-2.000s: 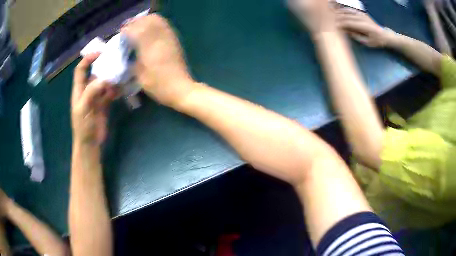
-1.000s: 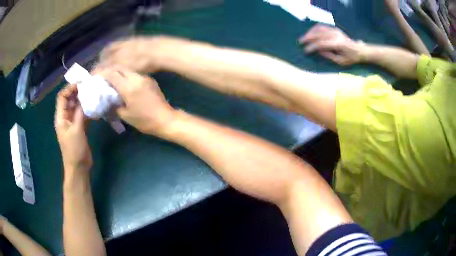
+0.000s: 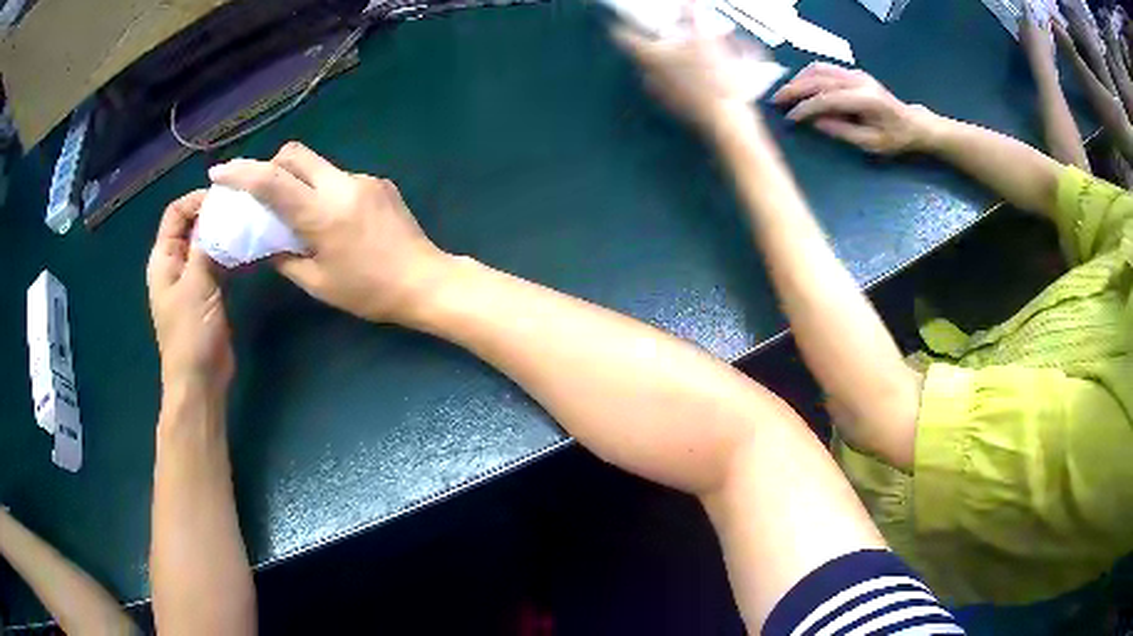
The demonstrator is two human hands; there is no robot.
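A soft white wrapped product (image 3: 246, 229) is held between my two bare hands above the green table. My left hand (image 3: 189, 292) grips its left side, fingers curled up. My right hand (image 3: 354, 236) grips its right side and top, with the fingers over the upper edge. The hands cover part of the bundle, and what is inside it cannot be seen.
A white carton (image 3: 52, 370) with an extended flap lies at the left. A dark tray (image 3: 230, 118), a cable (image 3: 280, 114) and tan cardboard (image 3: 93, 50) are at upper left. A person in yellow-green at right reaches toward white papers (image 3: 795, 27). Another forearm shows at lower left.
The white bundle looks more compact, and its projecting white strips no longer show. The neighbour's arm has moved from beside my hands back to the papers at upper right.
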